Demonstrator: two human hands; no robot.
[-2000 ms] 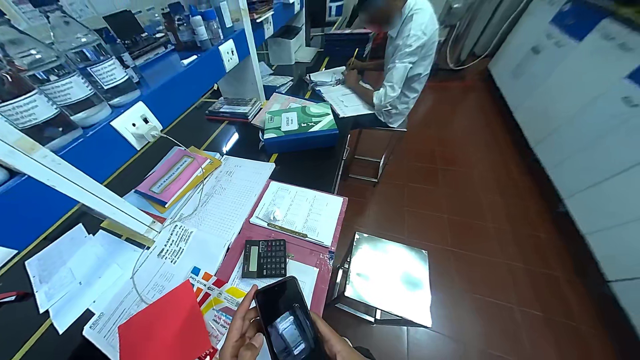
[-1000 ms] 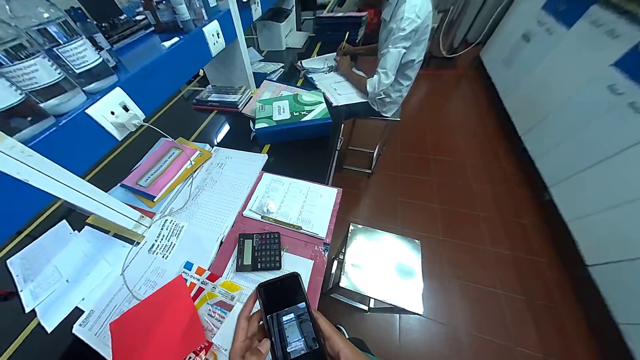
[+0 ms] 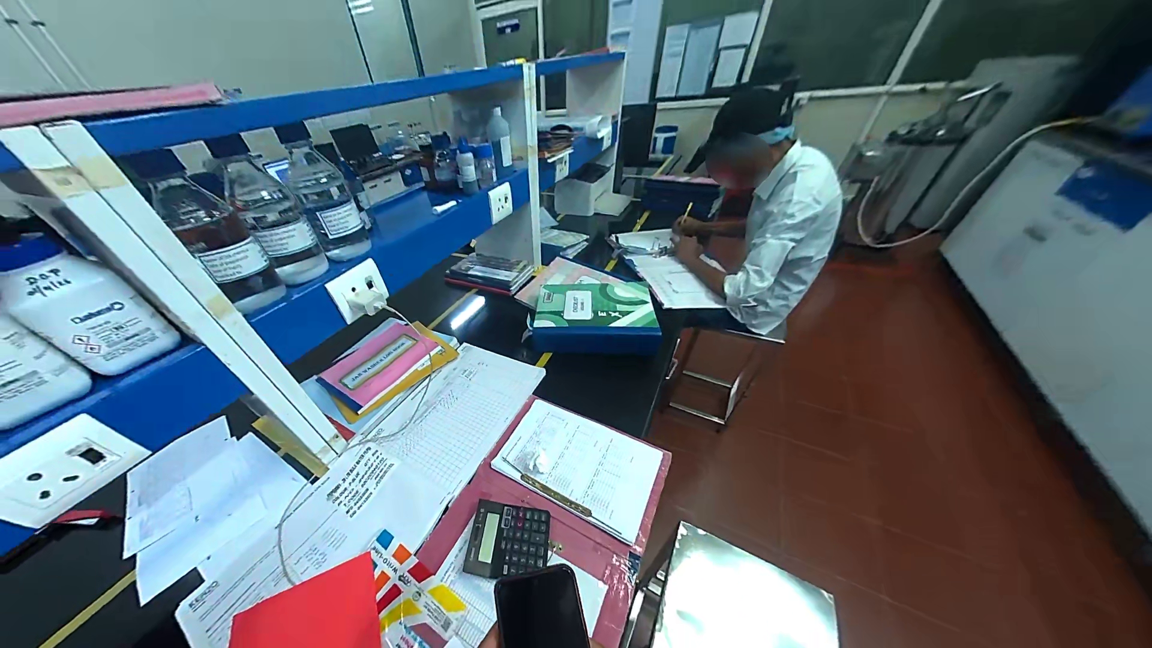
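A black smartphone point(image 3: 542, 610) stands out at the bottom edge of the view, its screen dark. Only a sliver of my left hand point(image 3: 490, 637) shows at the phone's lower left side; of my right hand just a trace of skin is at the lower right, too little to make out. Just above the phone lies a black calculator point(image 3: 508, 538) on an open pink file folder point(image 3: 648, 504) with printed sheets point(image 3: 580, 463) under a metal clip. To the left are a red sheet or folder point(image 3: 310, 607) and a large open ruled register point(image 3: 450, 414).
Glass bottles point(image 3: 261, 220) and white plastic containers point(image 3: 85, 301) line a blue shelf point(image 3: 423, 229). A pink notebook point(image 3: 378, 360) and a green box file point(image 3: 596, 306) lie on the black bench. A metal-topped stool point(image 3: 742, 594) is at right. Beyond, a seated person point(image 3: 778, 234) writes.
The view has tilted up strongly, so the shelf and far room show. The phone now sits at the bottom edge and most of both hands has left the view. Its screen, lit before, looks dark.
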